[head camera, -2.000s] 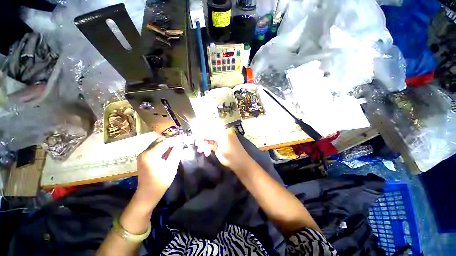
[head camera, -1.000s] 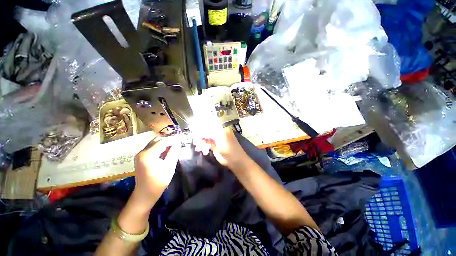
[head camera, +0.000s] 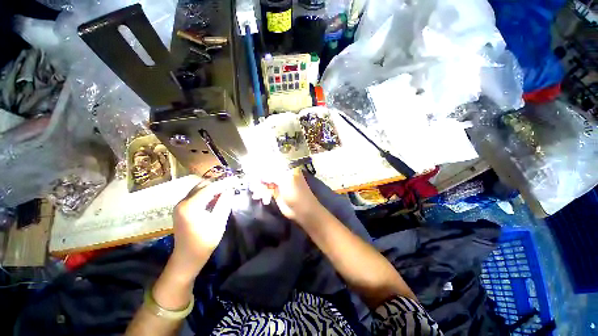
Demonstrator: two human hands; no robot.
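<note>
The dark garment (head camera: pixel 262 256) hangs from the table edge over the lap, its upper edge between both hands. My left hand (head camera: pixel 200 213) holds it from the left, just below the front of the dark press machine (head camera: pixel 197 131). My right hand (head camera: pixel 292 193) holds it from the right, close to my left hand. The lamp glare washes out the fingertips and the setting point, so any small part held there cannot be made out.
A parts tray (head camera: pixel 149 164) stands left of the machine. A divided parts tray (head camera: pixel 319 132) stands right, with a long screwdriver (head camera: pixel 380 146), a keyed box (head camera: pixel 286 75), white paper (head camera: pixel 439 141) and plastic bags (head camera: pixel 426 52) beyond. A blue crate (head camera: pixel 518 279) sits at lower right.
The view has shifted slightly, so the machine sits a little further left in the picture. Both hands stay together at the front of the machine with the garment.
</note>
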